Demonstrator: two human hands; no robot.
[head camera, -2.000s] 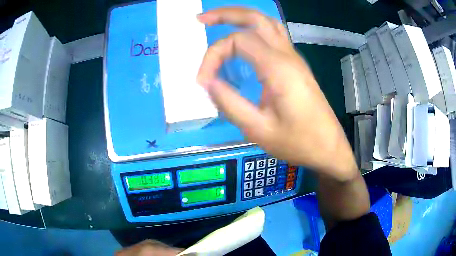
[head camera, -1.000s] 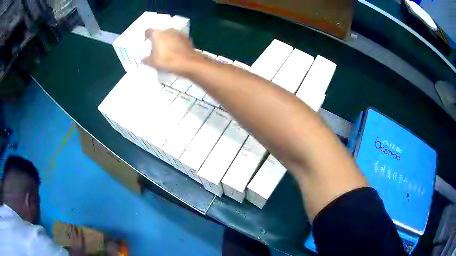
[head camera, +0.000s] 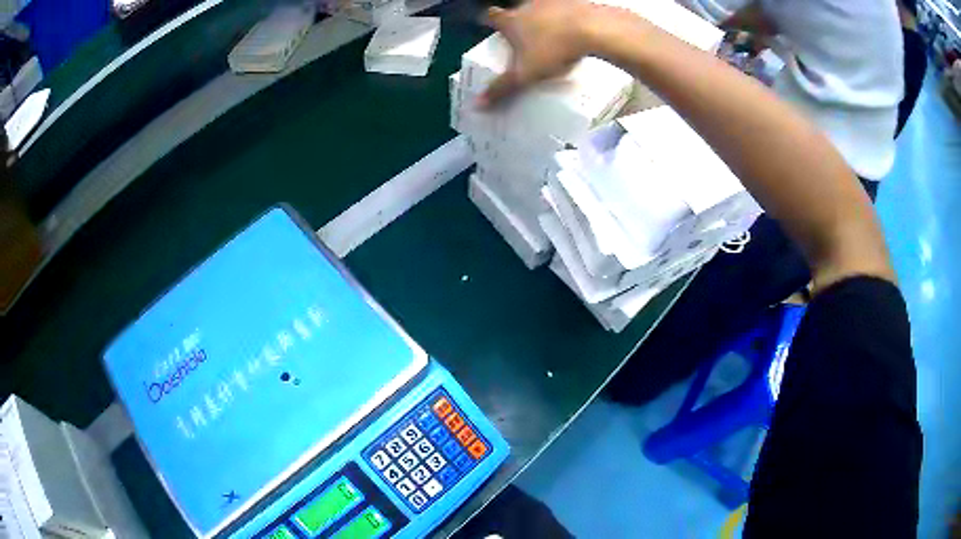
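My right hand (head camera: 537, 47) reaches across to the far end of the loose pile of white boxes (head camera: 653, 200) right of the scale. Its fingers are spread over a white box at the top of the pile; they are blurred, and no firm grip shows. Folded white flaps or papers stick out of the nearer boxes. The blue counting scale (head camera: 263, 368) is at lower left with a bare pan; its green displays are partly cut off by the bottom edge. My left hand is not in view.
White boxes (head camera: 42, 474) stand at the lower left edge. Small white boxes (head camera: 404, 45) lie at the back of the dark green bench (head camera: 422, 237). A person in a pale top (head camera: 832, 74) is at the upper right. A blue stool (head camera: 717, 411) stands beyond the bench edge.
The view has swung from the stacked rows left of the scale to the pile on its right. My right hand has left the stacked rows and is now over the loose pile.
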